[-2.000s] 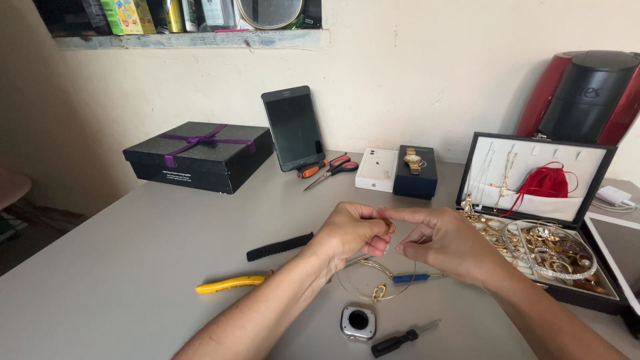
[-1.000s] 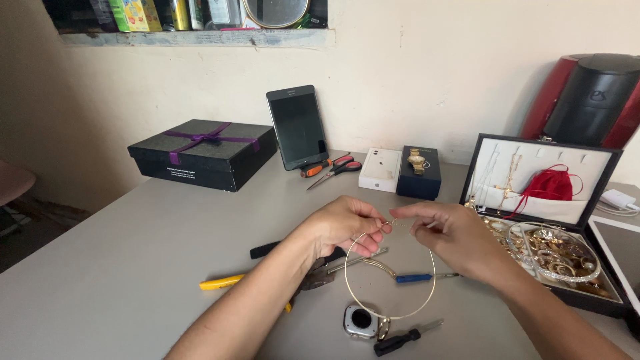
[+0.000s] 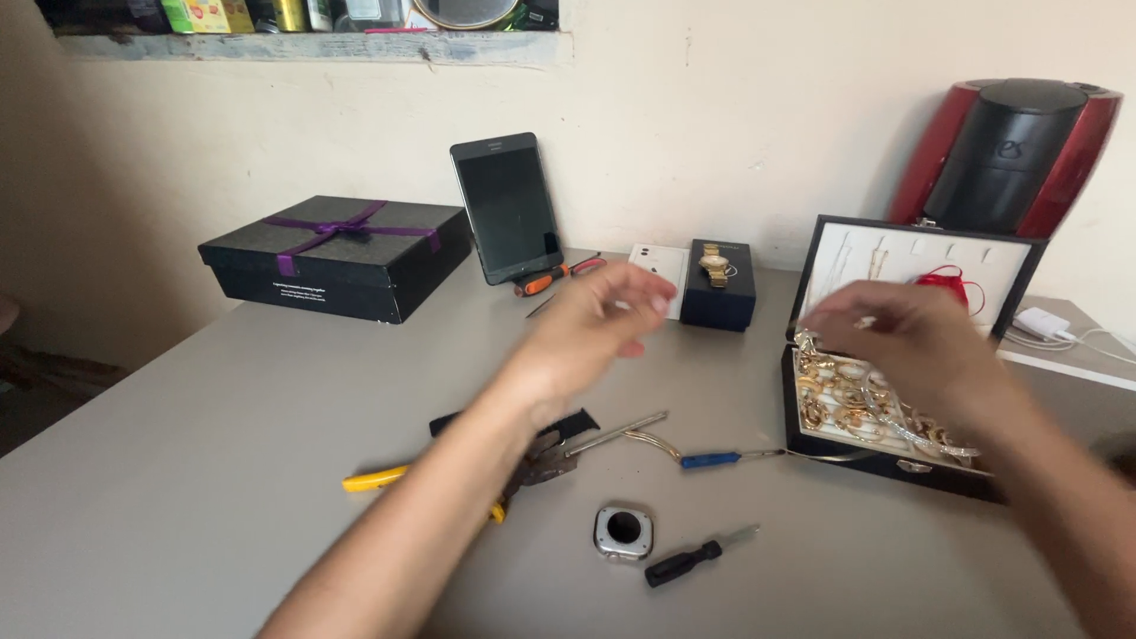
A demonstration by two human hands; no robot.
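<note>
My left hand [image 3: 612, 311] is raised over the middle of the table, fingers apart and nothing visible in them. My blurred right hand [image 3: 914, 346] is over the open jewellery box [image 3: 896, 466]; its grip is unclear. Part of a thin gold-coloured hoop [image 3: 839, 458] curves below it, across the box's front edge. Below my hands lie a blue-handled screwdriver [image 3: 710, 460], a curved gold-coloured piece [image 3: 655, 442], a metal rod [image 3: 615, 435], a silver watch case [image 3: 624, 532] and a black-handled screwdriver [image 3: 685, 564]. Yellow-handled pliers [image 3: 374, 479] are partly hidden by my left forearm, beside a black strap [image 3: 581, 421].
Behind my hands stand a black box with purple ribbon [image 3: 355, 288], a leaning tablet [image 3: 508, 209], a white box [image 3: 657, 259] and a dark blue box [image 3: 719, 311] bearing a gold-coloured watch [image 3: 713, 264]. An orange-handled tool [image 3: 541, 281] lies by the tablet. A red and black machine [image 3: 1012, 160] stands at right.
My hands were close together, with the gold-coloured hoop hanging from my left fingers. They have moved apart; my right hand has gone right over the jewellery box, and my left hand no longer holds the hoop.
</note>
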